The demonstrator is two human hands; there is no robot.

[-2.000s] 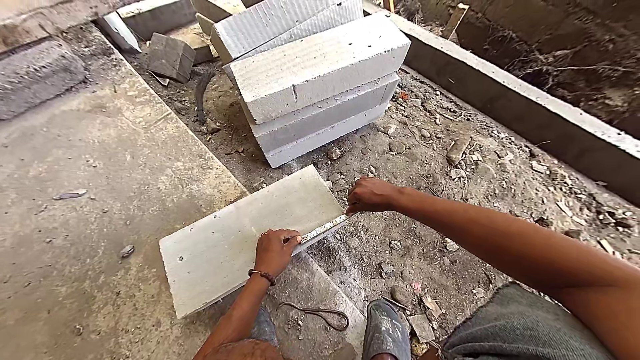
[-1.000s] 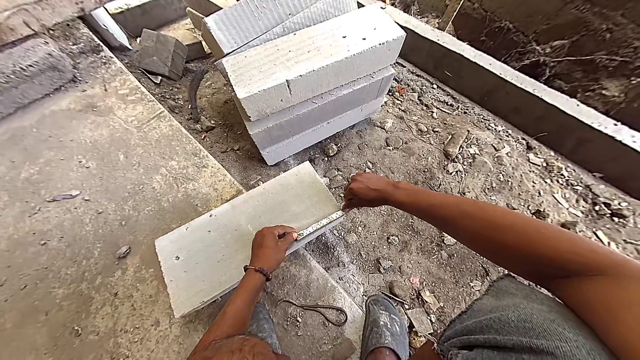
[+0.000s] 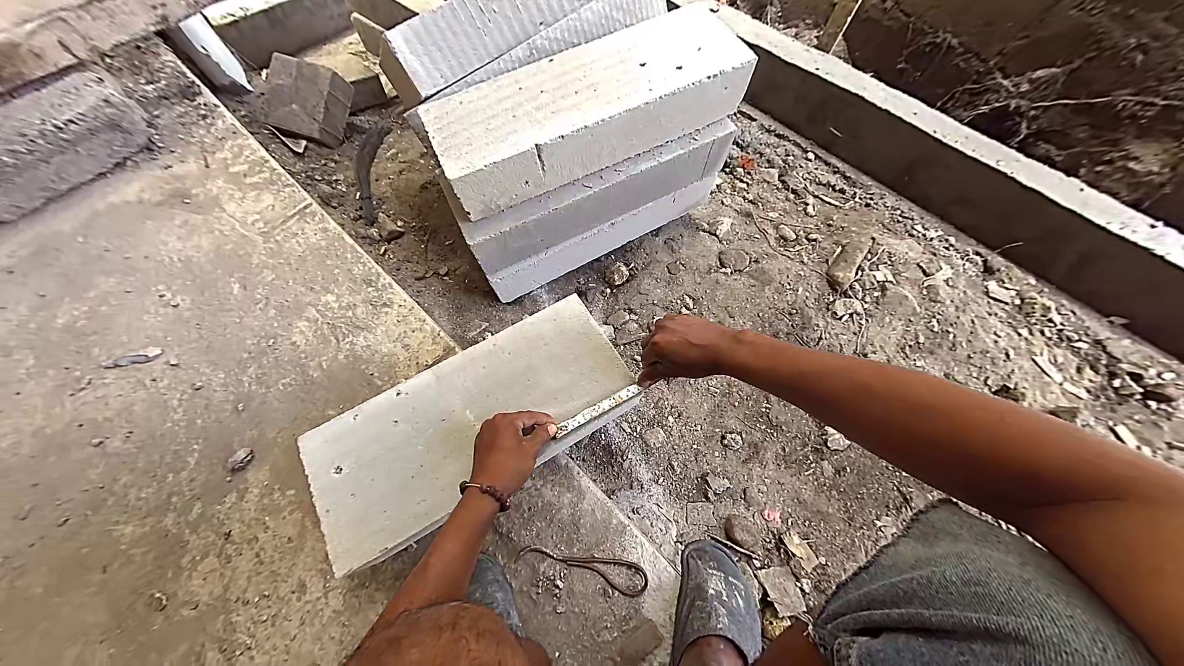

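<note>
A pale lightweight concrete block (image 3: 462, 416) lies flat across the edge of the concrete slab, its right end over the dirt. Along its near right edge runs a narrow, speckled light strip (image 3: 599, 410), perhaps a worn measuring tape; its kind is hard to tell. My left hand (image 3: 509, 451), with a beaded bracelet at the wrist, rests on the block's near edge and pinches the strip's left end between thumb and finger. At the block's right corner, my right hand (image 3: 680, 350) has its fingers closed on the strip's other end. The fingertips are partly hidden.
Several pale blocks (image 3: 592, 111) are stacked just beyond the block. A bent metal rod (image 3: 592, 564) lies near my feet. A low concrete wall (image 3: 962, 176) borders the rubble on the right. A grey brick (image 3: 307, 98) and a dark curved strip (image 3: 368, 171) lie at the back left.
</note>
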